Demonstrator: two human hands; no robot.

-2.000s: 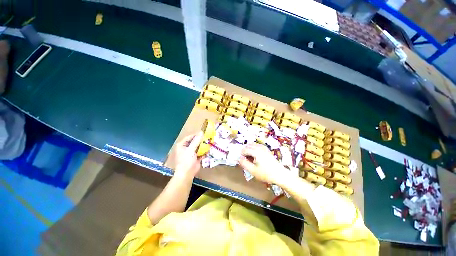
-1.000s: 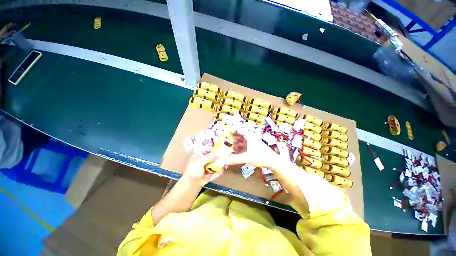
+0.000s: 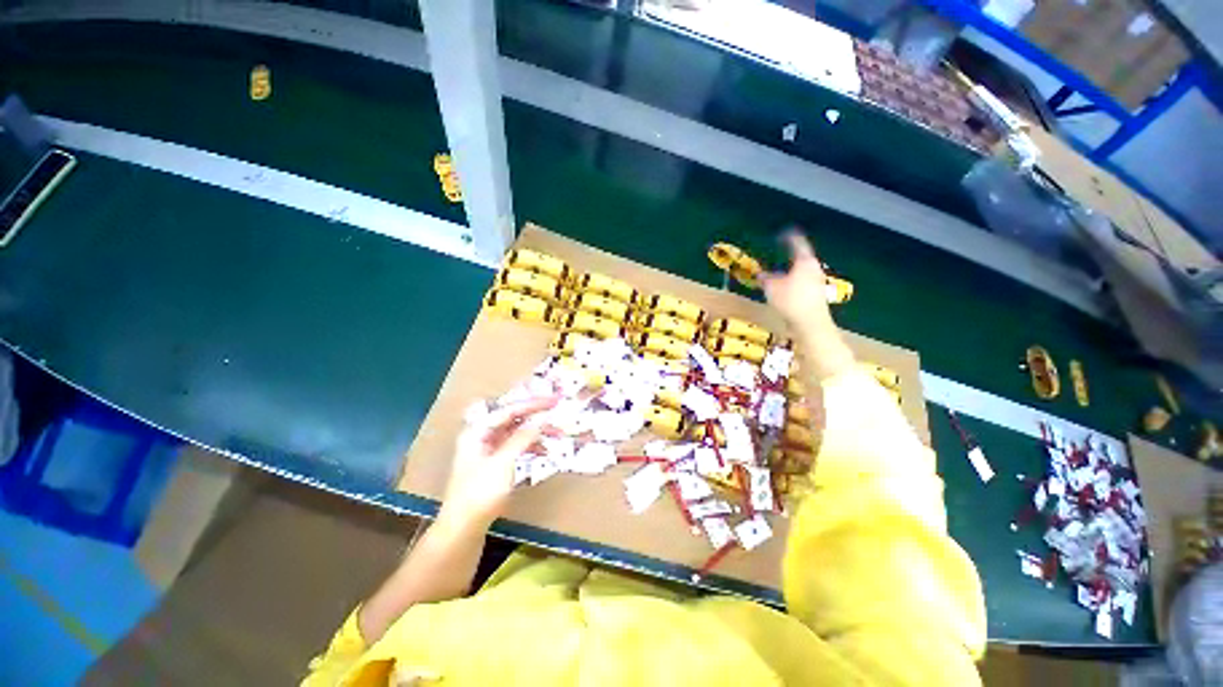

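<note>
My left hand is at the left edge of a heap of white wired pieces, fingers apart, with no car in it. My right hand reaches over the belt, slightly blurred, fingers apart. A yellow car body lies on the belt just left of it. Another yellow piece shows at its right side, partly hidden. Rows of yellow car shells lie on the cardboard sheet; my right arm covers part of the right rows.
A pale post stands ahead. More yellow pieces lie on the belt, at left and right. A second heap of white and red wired pieces lies on the green bench at right. A phone-like device is at far left.
My right hand has moved from the heap out to the belt. The yellow car has left my left hand, and a car body now lies beside my right hand. The view has shifted.
</note>
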